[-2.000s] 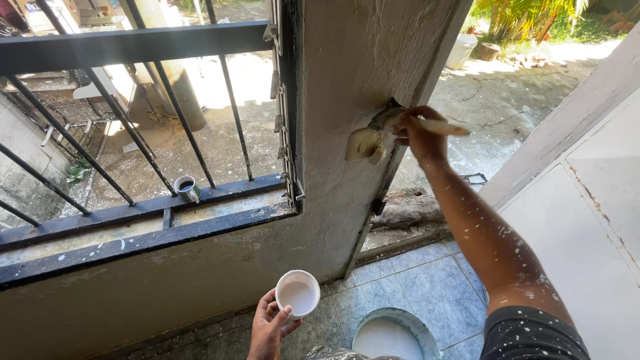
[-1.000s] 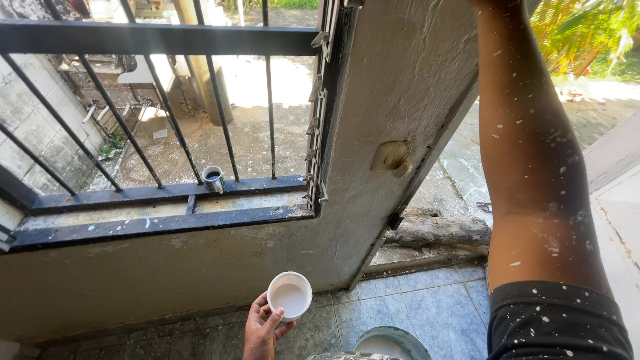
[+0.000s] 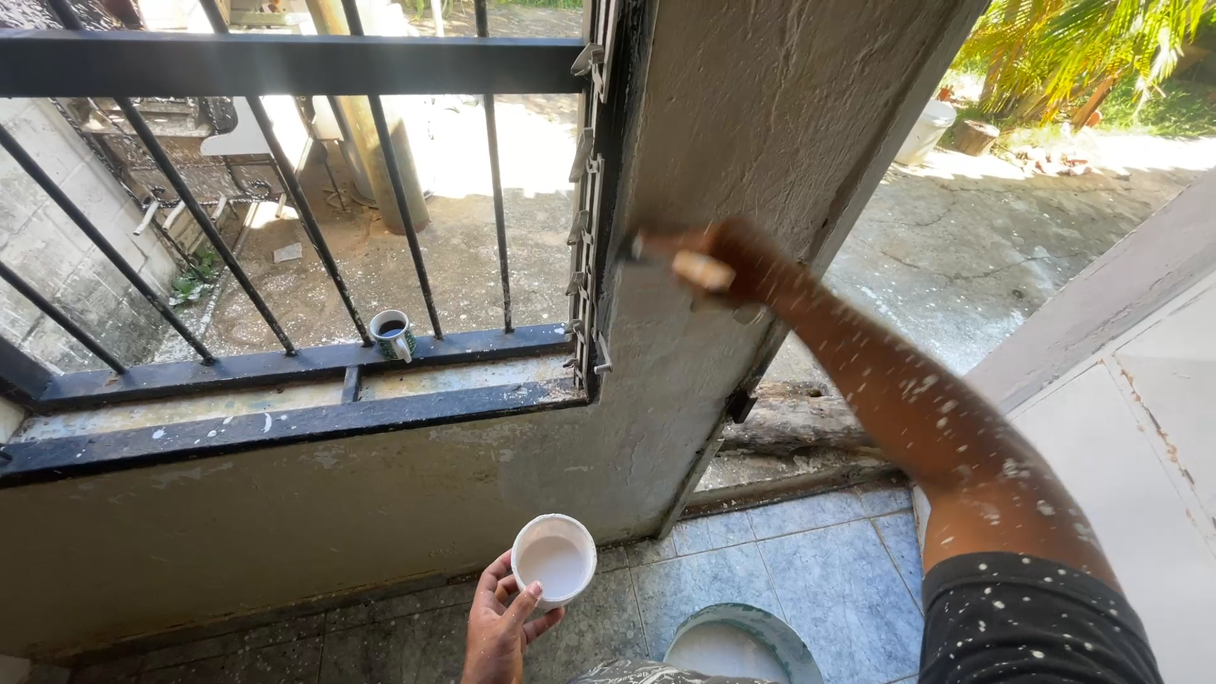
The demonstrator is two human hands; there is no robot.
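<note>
My left hand [image 3: 503, 613] holds a small white plastic tub [image 3: 554, 560] of whitish paint, low in the middle of the view. My right hand [image 3: 746, 261], blurred, is closed on a paintbrush [image 3: 698, 270] with a pale handle. The brush's dark bristles are at the narrow wall [image 3: 712, 123] between window and doorway, close to the window frame. Behind the hand, a recessed box in the wall is mostly hidden. White spatters cover my right forearm and dark sleeve.
Black window bars [image 3: 285, 65] are at the left, with a mug [image 3: 392, 334] of dark liquid on the lower rail. A bucket [image 3: 798, 641] of whitish liquid stands on the blue tiled floor [image 3: 807, 570]. A log [image 3: 798, 418] lies by the doorway, and a white door panel [image 3: 1168, 380] is at the right.
My right hand was by the wall box two seconds ago, then up at the top edge; now it is lower, near the window frame. My left hand still holds the tub.
</note>
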